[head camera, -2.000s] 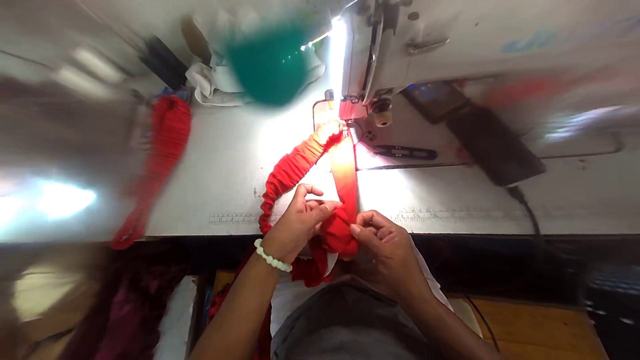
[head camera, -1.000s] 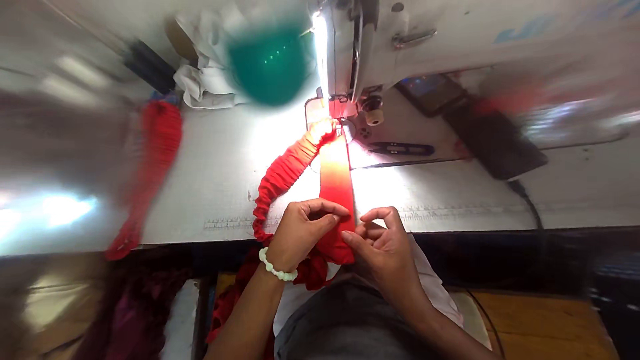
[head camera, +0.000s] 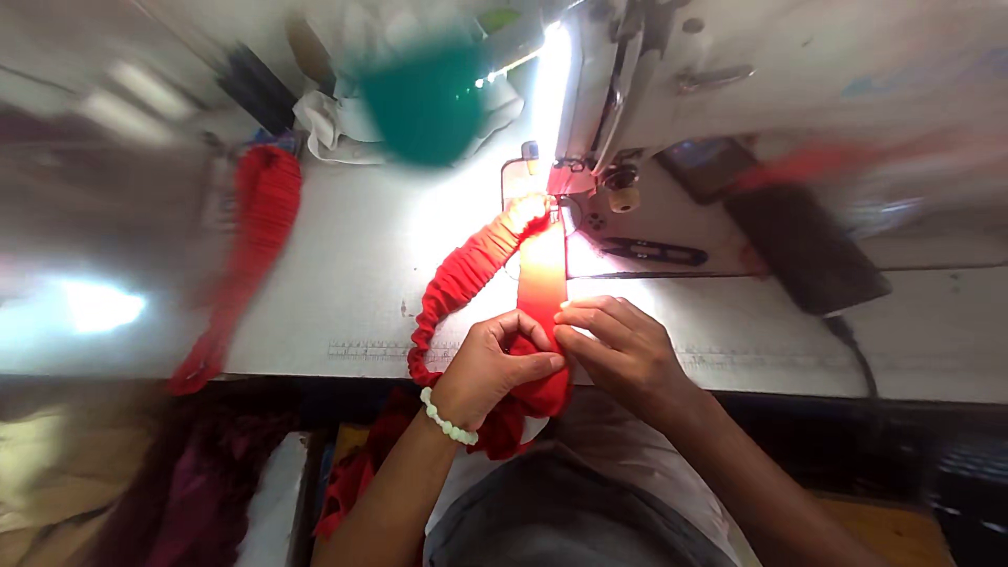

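Note:
A flat red fabric strip (head camera: 542, 276) runs from under the presser foot of a sewing machine (head camera: 554, 206) toward the table's front edge. My left hand (head camera: 504, 366), with a pale beaded bracelet at the wrist, pinches the strip between thumb and index finger. From the right, my right hand (head camera: 622, 346) grips the strip's right edge with its fingertips. A gathered red fabric band (head camera: 465, 276) curves from the presser foot down the left side and passes behind my left wrist. More red fabric bunches below the hands, over the table edge.
Thread snips (head camera: 655, 251) lie right of the needle area. Farther right are a dark phone-like device (head camera: 807, 248) with a cable and another dark device (head camera: 705, 169). Another gathered red band (head camera: 264, 228) lies at the left. White cloth (head camera: 323, 126) and a blurred green object (head camera: 425, 98) are at the back.
Two seconds ago the strip was bunched under my hands; it now lies flatter. My right hand has moved up along the strip's right edge since then.

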